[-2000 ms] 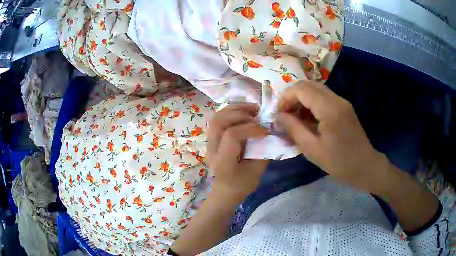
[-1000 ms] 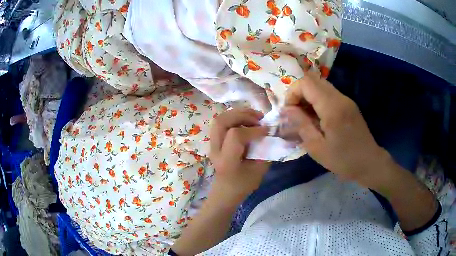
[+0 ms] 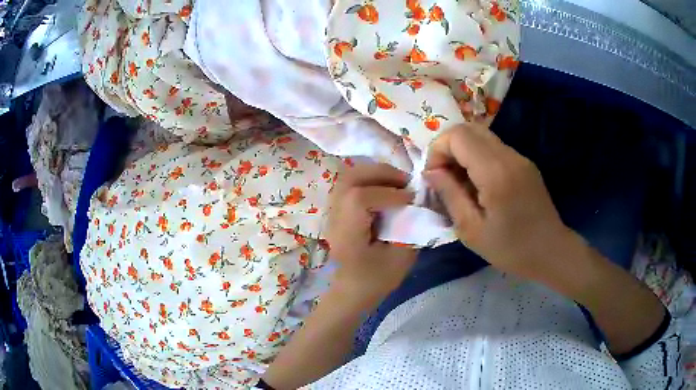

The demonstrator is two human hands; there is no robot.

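The orange-flower printed fabric (image 3: 427, 65) hangs over the table edge towards me, its paler wrong side (image 3: 256, 68) showing to the left. My left hand (image 3: 372, 221) is shut on the fabric edge from the left; it is slightly blurred. My right hand (image 3: 492, 194) pinches the same edge between thumb and fingers from the right. The hands are close together above my lap. A whitish flap of the fabric (image 3: 414, 226) shows between and below them. What exactly lies between the fingertips is hidden.
A large heap of flowered cloth (image 3: 191, 251) fills the left, over a blue crate (image 3: 107, 354). Duller cloth bundles (image 3: 49, 289) lie at far left. The table edge with printed ruler marks (image 3: 603, 38) runs across the upper right. A dark area lies below it.
My left hand has tilted and shifted slightly while still holding the edge. My right fingers have moved a little at the pinched place. The hanging fabric has shifted slightly left.
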